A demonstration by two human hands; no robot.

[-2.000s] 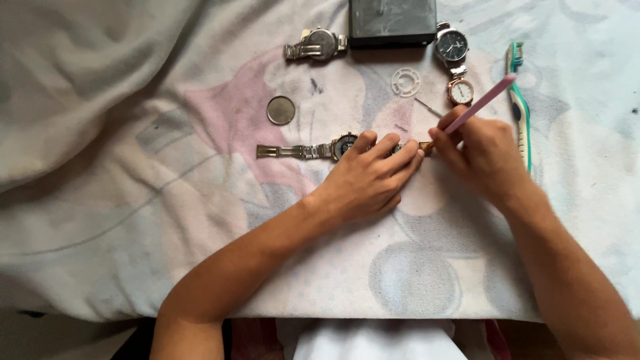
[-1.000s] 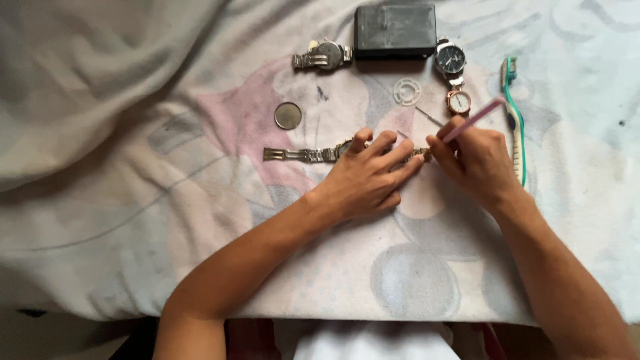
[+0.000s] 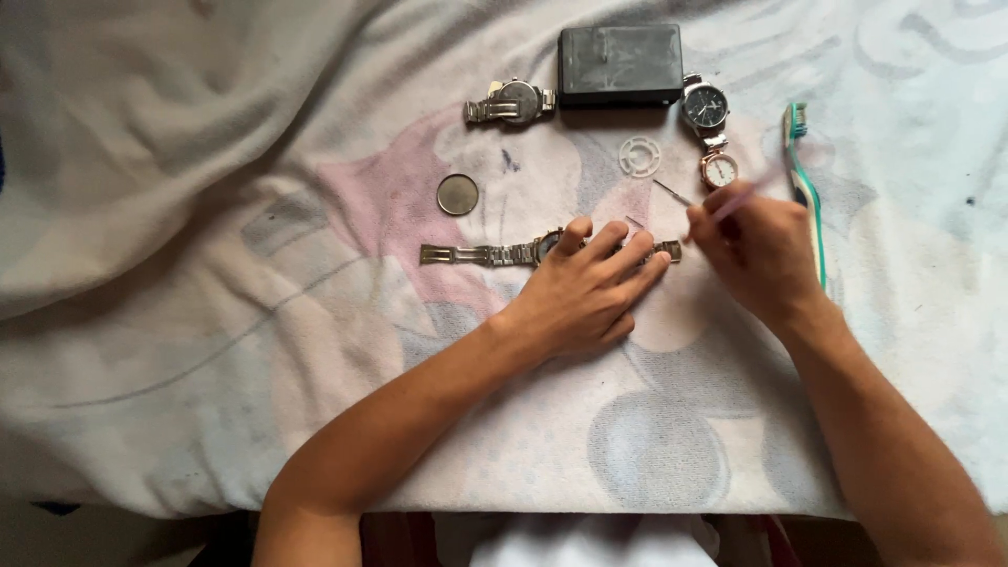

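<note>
A metal wristwatch (image 3: 512,253) lies stretched out flat on the cloth. My left hand (image 3: 591,287) rests over its case and right part of the band, fingers spread and pressing it down; the covered part is hidden. The band's end shows just right of those fingertips. My right hand (image 3: 756,252) grips a thin pink stick-like tool (image 3: 744,201), blurred, just right of the band's end; its tip is not clear. A thin metal rod (image 3: 669,191) lies by the right fingers, its far end hidden. A small thin pin (image 3: 635,222) lies above the left fingers.
A black box (image 3: 620,64) stands at the back, with a metal watch (image 3: 516,102) left of it. Right of it lie a dark-dialed watch (image 3: 705,106) and a rose-gold watch (image 3: 719,169). A white plastic ring (image 3: 639,157), a round metal disc (image 3: 457,194) and a toothbrush (image 3: 805,185) lie around.
My right hand has moved a little to the right, away from the band's end, with the pink tool still in it. The left hand stays on the watch.
</note>
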